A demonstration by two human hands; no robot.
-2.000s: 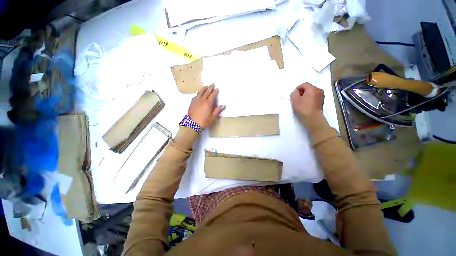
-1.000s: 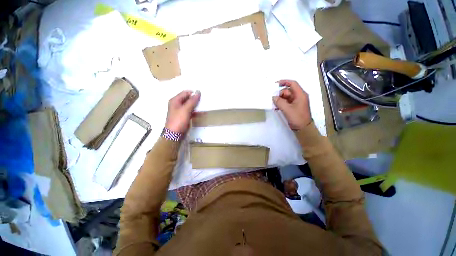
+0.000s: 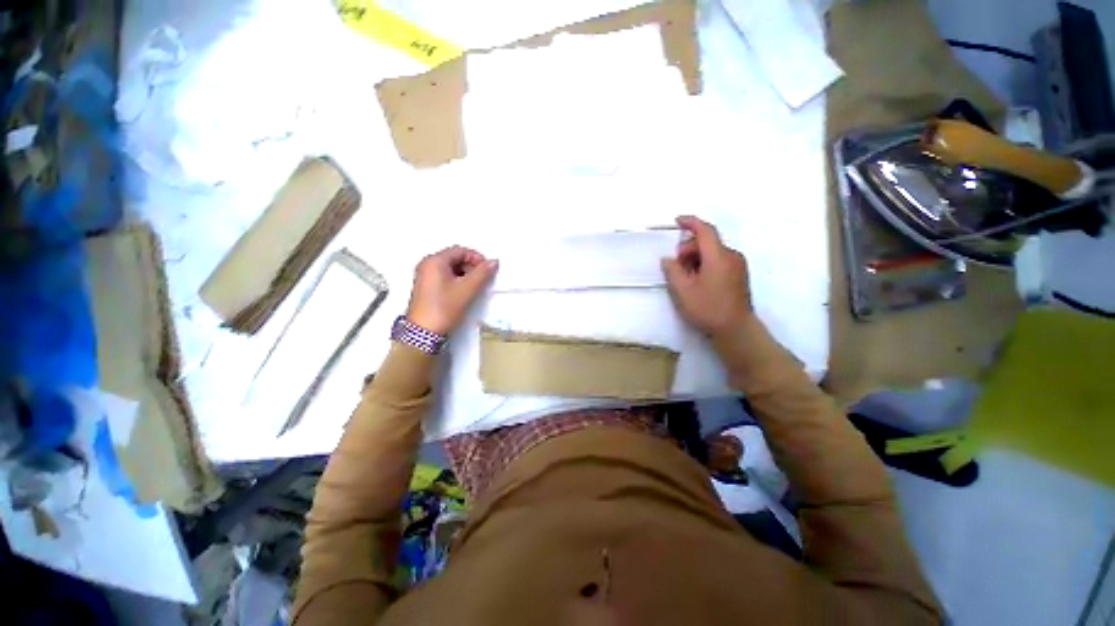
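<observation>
A white strip [image 3: 581, 262] lies over a khaki strip, of which only thin edges show. My left hand [image 3: 450, 291] pinches the white strip's left end. My right hand [image 3: 709, 276] pinches its right end. A small khaki pile [image 3: 577, 366] lies parallel to it, closer to me near the table's front edge. A thick khaki bundle [image 3: 281, 245] lies slanted at left, with a white-topped strip stack [image 3: 320, 336] beside it. White sheets [image 3: 569, 110] lie beyond the strips, over a brown holed piece [image 3: 422, 116].
An iron [image 3: 935, 184] with an orange-tan handle sits on a metal rest [image 3: 905, 291] at right, on brown material. A yellow marked strip [image 3: 397, 33] lies at the far side. A large khaki pile [image 3: 144, 367] and blue sheer material [image 3: 55, 294] are at left. A yellow-green sheet [image 3: 1052, 397] is at right.
My hands have brought a white strip from the white sheets towards me, and it now covers the farther khaki strip. Both hands, earlier resting on the table, now pinch its ends.
</observation>
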